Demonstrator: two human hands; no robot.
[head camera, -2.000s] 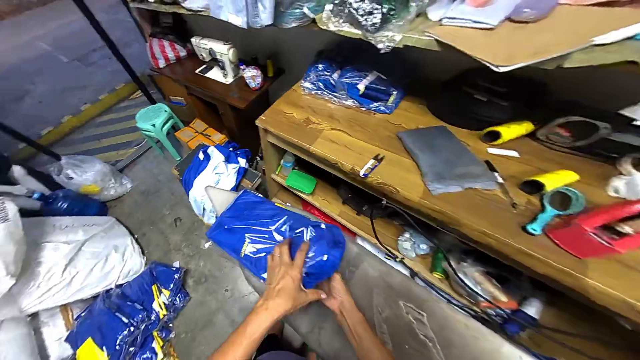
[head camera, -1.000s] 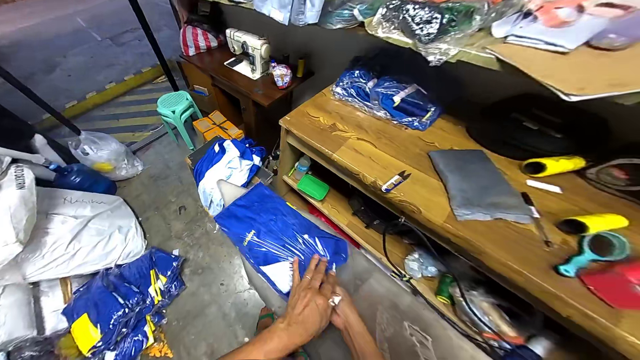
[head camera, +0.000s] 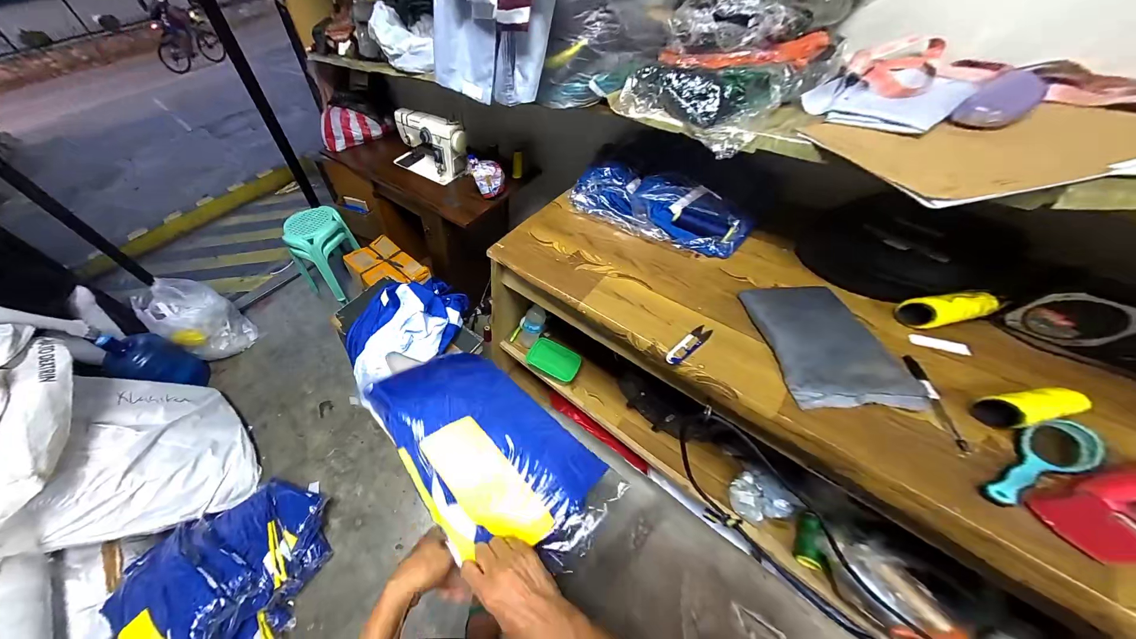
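Note:
A folded blue garment in clear plastic (head camera: 541, 426), with a yellow and white panel facing up, lies on a grey bench surface (head camera: 674, 550). My right hand (head camera: 515, 577) grips its near edge with fingers curled over the yellow part. Close beside it on the left, my left hand (head camera: 426, 568) is at the near left corner; its fingertips are partly hidden, and its hold cannot be made out. Beyond the package lies a blue and white cloth bundle (head camera: 404, 328). More plastic-wrapped blue and yellow garments (head camera: 222, 564) lie at the lower left.
Right of the bench, a wooden table (head camera: 621, 302) bears thread snips (head camera: 689, 345), grey cloth (head camera: 825, 346), a pen (head camera: 936, 404) and wrapped blue garments (head camera: 661, 209). Cables (head camera: 754, 532) hang by its lower shelf. White sacks (head camera: 151, 453) stand left; a green stool (head camera: 318, 244) and sewing machine (head camera: 430, 146) are farther back.
The package now shows its yellow and white panel, where its plain blue side faced up before. My hands have gone from lying on top of it to its near edge.

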